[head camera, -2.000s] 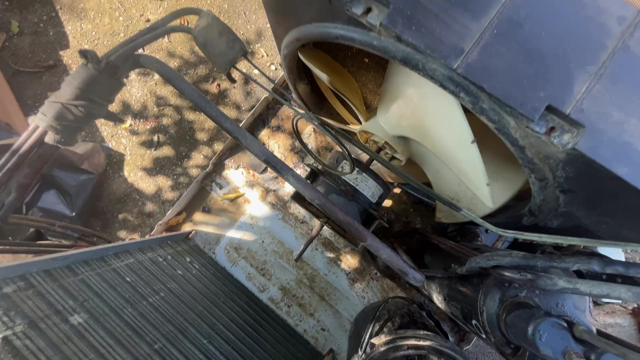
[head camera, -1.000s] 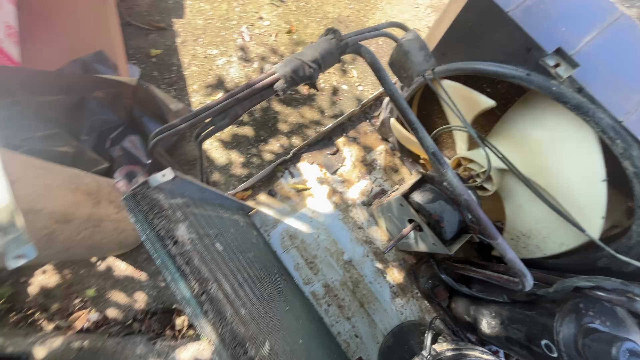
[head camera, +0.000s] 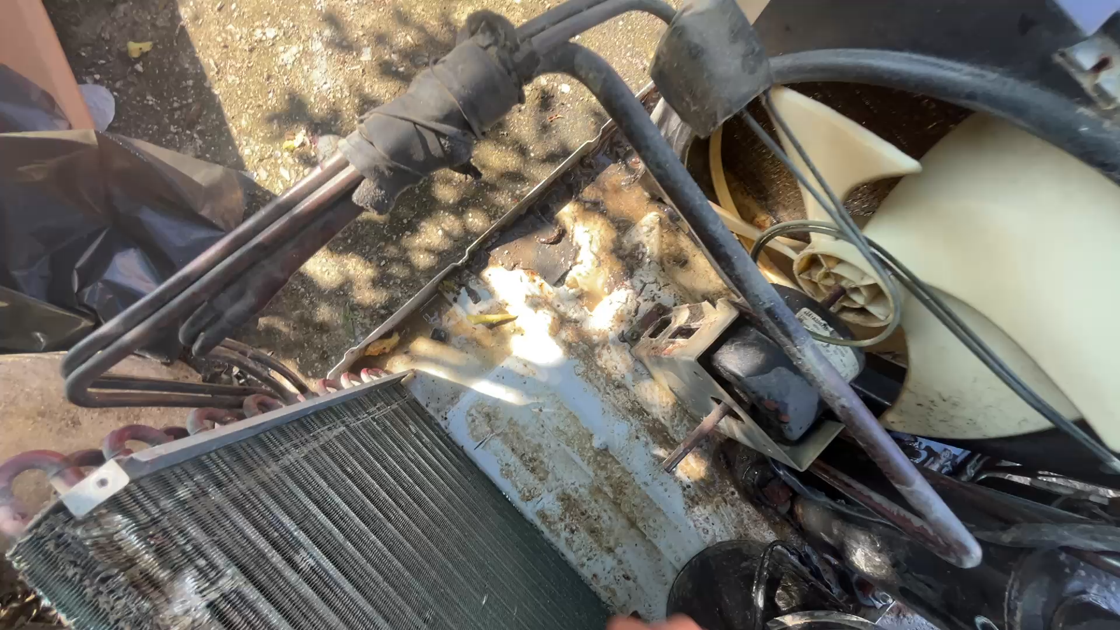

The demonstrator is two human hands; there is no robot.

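Only a sliver of a hand, apparently my right hand (head camera: 653, 623), shows at the bottom edge; its grasp is hidden. It is nearest to the finned condenser coil (head camera: 332, 516) and the dirty metal base pan (head camera: 560, 464). My left hand is out of view. A bent metal pipe (head camera: 700, 232) crosses above the pan, beside a fan motor (head camera: 770, 372) on a metal bracket (head camera: 682, 359). The cream plastic fan (head camera: 980, 254) lies at the right, with thin dark cables across it. Black tape or cloth (head camera: 437, 114) wraps the tubes at the upper left.
Black plastic sheeting (head camera: 105, 219) lies at the left by a cardboard piece (head camera: 44, 52). Copper return bends (head camera: 131, 437) stick out along the coil's end. A dark round component (head camera: 717, 582) and tangled tubes fill the lower right. Sunlit ground (head camera: 289, 52) lies beyond the pan's raised edge.
The view has shifted strongly. A sliver of a hand now shows at the bottom edge, where the earlier frames show none.
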